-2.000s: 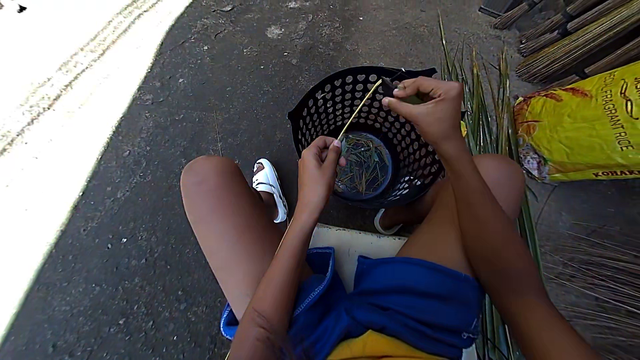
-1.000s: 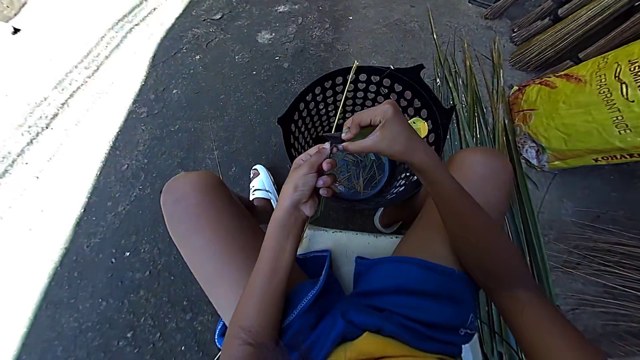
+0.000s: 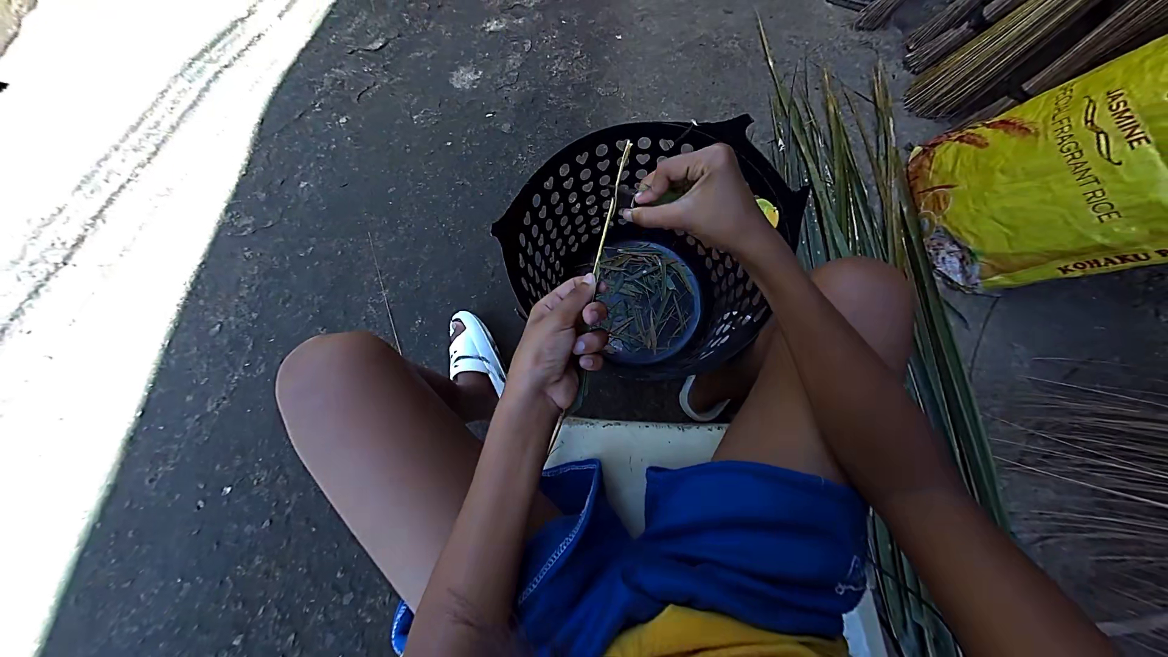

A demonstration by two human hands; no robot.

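My left hand (image 3: 561,338) grips a thin palm leaf strip (image 3: 612,208), whose pale yellow-green end points up over a black perforated plastic basket (image 3: 558,196). The strip's lower part runs down past my wrist. My right hand (image 3: 698,196), just right of the strip's upper end, pinches a small dark piece between thumb and forefinger; what it is cannot be told, though part of it looks green. Beneath both hands, the basket stands on the ground between my feet. Cut leaf scraps (image 3: 650,297) lie in its round blue-grey bottom.
Long green palm leaves (image 3: 931,365) lie along my right leg. Beyond them are a yellow rice sack (image 3: 1031,173), bundles of thin sticks (image 3: 995,64) at the top right and loose thin sticks (image 3: 1095,465) at the right edge. A white seat (image 3: 639,443) is under me.
My right hand was at my left hand one second ago and has moved up and right, away from it. More of the strip now shows between the two hands.
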